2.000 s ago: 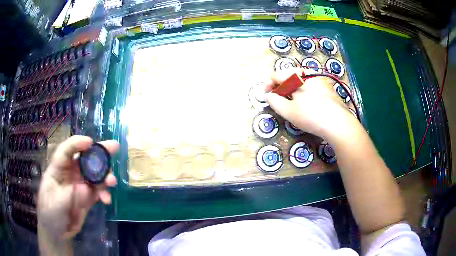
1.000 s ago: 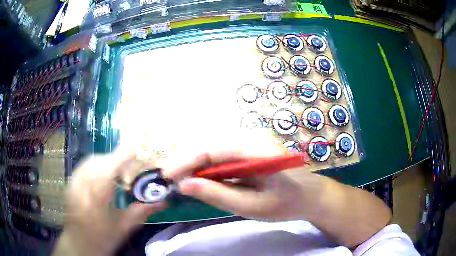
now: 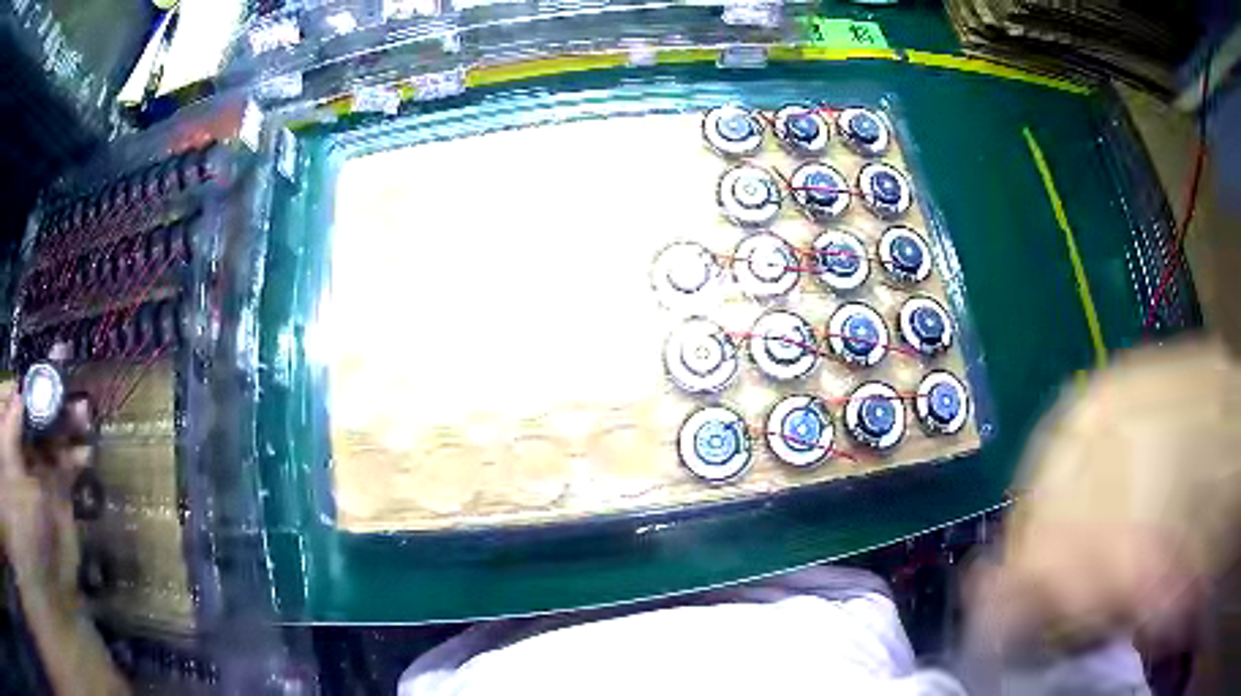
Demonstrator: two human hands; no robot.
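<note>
My left hand (image 3: pixel 44 496) is at the far left edge, over the left blister tray (image 3: pixel 143 476). It holds a speaker driver (image 3: pixel 42 396) with its silver face showing. My right hand (image 3: pixel 1136 476) is a large blur at the lower right, off the mat's right side. The red probe does not show clearly, so I cannot tell what the right hand holds. The middle blister tray (image 3: pixel 510 476) lies on the green mat, with silver drivers (image 3: pixel 715 442) in rows at its right side and red wires between them. White glare covers much of its left part.
Dark drivers with red wires (image 3: pixel 116 252) fill the upper rows of the left tray. Clear plastic trays with labels (image 3: pixel 456 65) stand beyond the mat. Brown cardboard sheets (image 3: pixel 1075 38) are stacked far right. A thin red wire (image 3: pixel 1187 224) hangs at the right. Yellow tape (image 3: pixel 1064 245) crosses the mat.
Both hands have parted from in front of me. The left hand has moved to the far left with a driver. The right hand has moved to the far right, and the red probe is no longer distinct.
</note>
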